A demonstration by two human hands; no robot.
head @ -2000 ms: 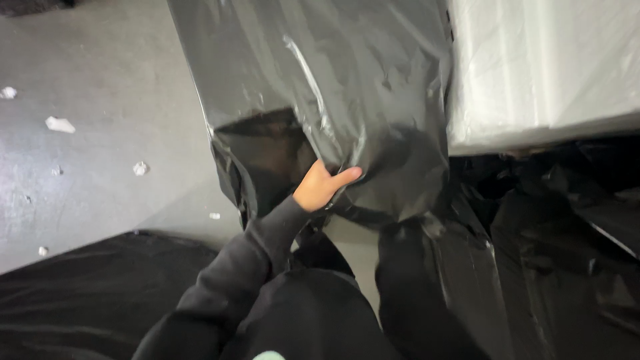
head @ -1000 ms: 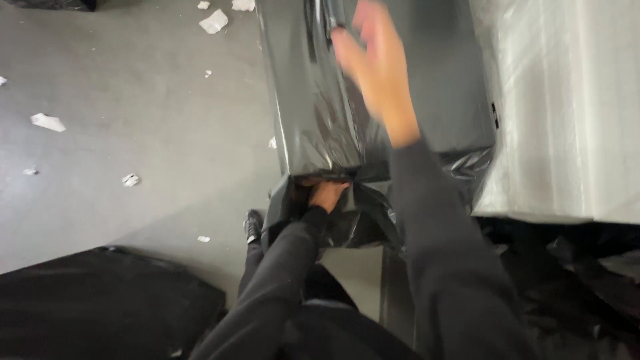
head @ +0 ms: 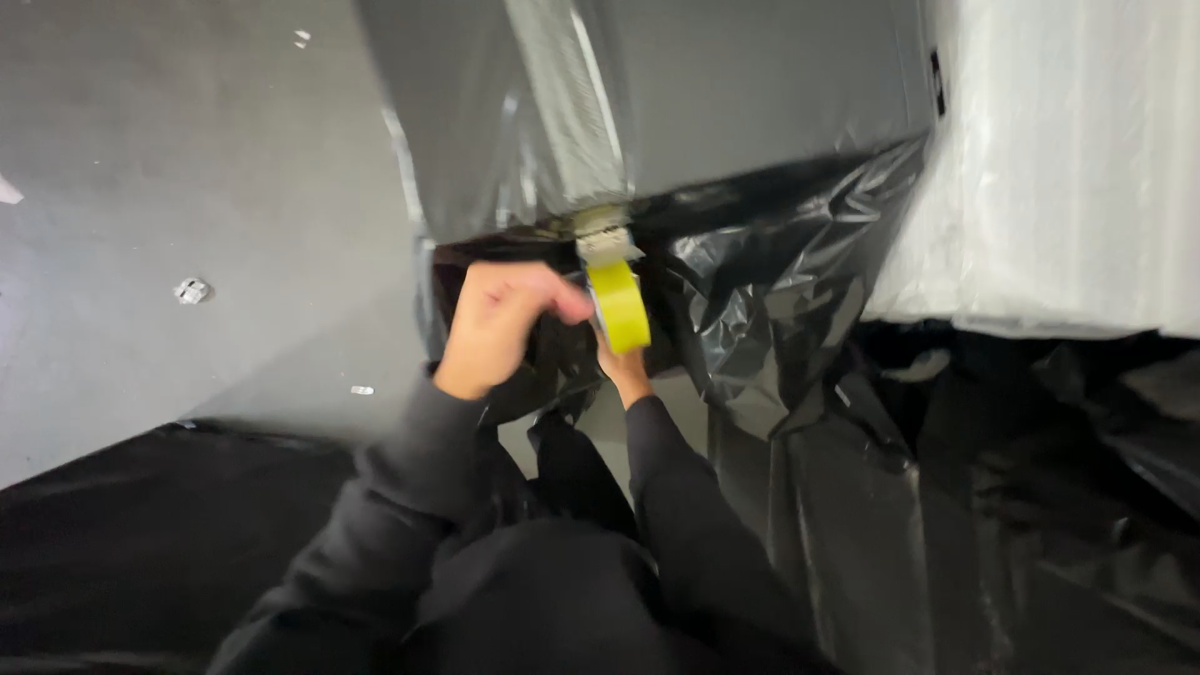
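Observation:
A large box-shaped bundle wrapped in black plastic sheeting (head: 750, 94) lies before me, its loose sheeting folded and crumpled at the near end. A strip of shiny clear tape (head: 567, 103) runs along its top to the near edge. At that edge is a tape dispenser with a yellow roll (head: 621, 305). My right hand (head: 623, 361) is under and behind the roll, gripping the dispenser, its fingers mostly hidden. My left hand (head: 502, 323), blurred, is just left of the roll with fingers curled and thumb toward it; whether it touches the roll or holds sheeting is unclear.
White plastic-wrapped goods (head: 1050, 169) stand at the right. More black sheeting (head: 1012, 525) covers the lower right, and another black-covered thing (head: 169, 553) is at lower left. Crumpled scraps (head: 192, 291) lie on the grey floor (head: 234, 187).
My right hand has come from over the bundle's top down to its near edge, where the yellow tape roll now shows. A strip of tape now lies along the top. My left hand has come out of the folds.

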